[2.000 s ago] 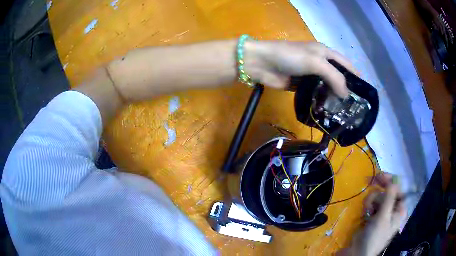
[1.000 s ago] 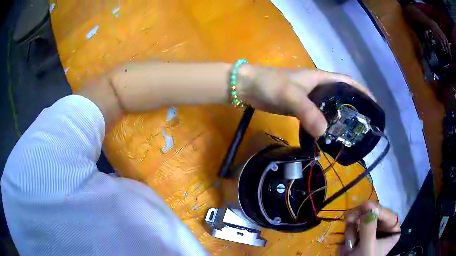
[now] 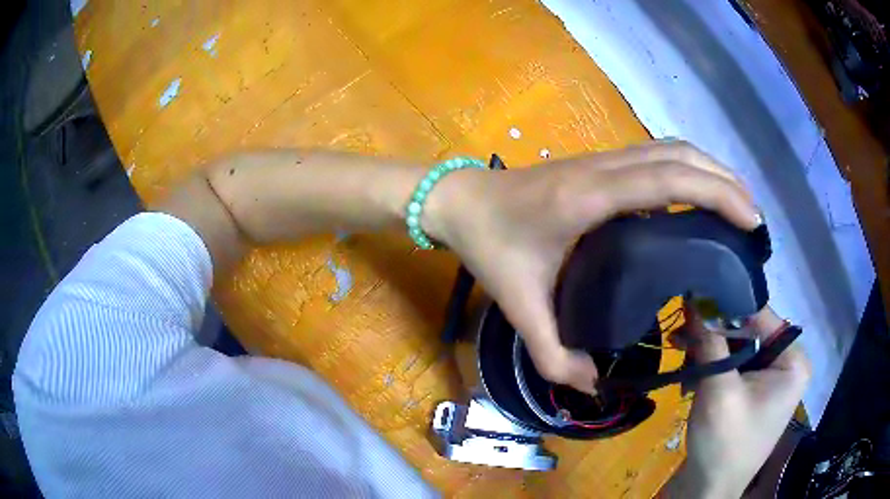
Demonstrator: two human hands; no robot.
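Note:
My left hand [image 3: 576, 219], with a green bead bracelet, grips the black rounded camera head cover [image 3: 634, 278], its smooth outer side up. The cover is above the open black base housing [image 3: 503, 365] and hides much of it. My left thumb reaches down at the housing's opening. My right hand [image 3: 747, 390] is at the cover's right lower edge, its fingers closed around a thick black cable [image 3: 673, 378]; the fingertips are partly hidden and blurred. Thin red and yellow wires show between cover and base. The circuit board is not clearly visible.
A silver slotted bracket [image 3: 498, 450] lies at the base's lower left. A black antenna rod [image 3: 459, 302] stands out on the base's left. The worn orange tabletop [image 3: 293, 88] borders a white-grey strip [image 3: 722, 107]. Dark items show at the lower right.
My left hand has turned the cover over and lowered it over the base, so the board no longer faces up. My right hand has moved up to the cover and the black cable.

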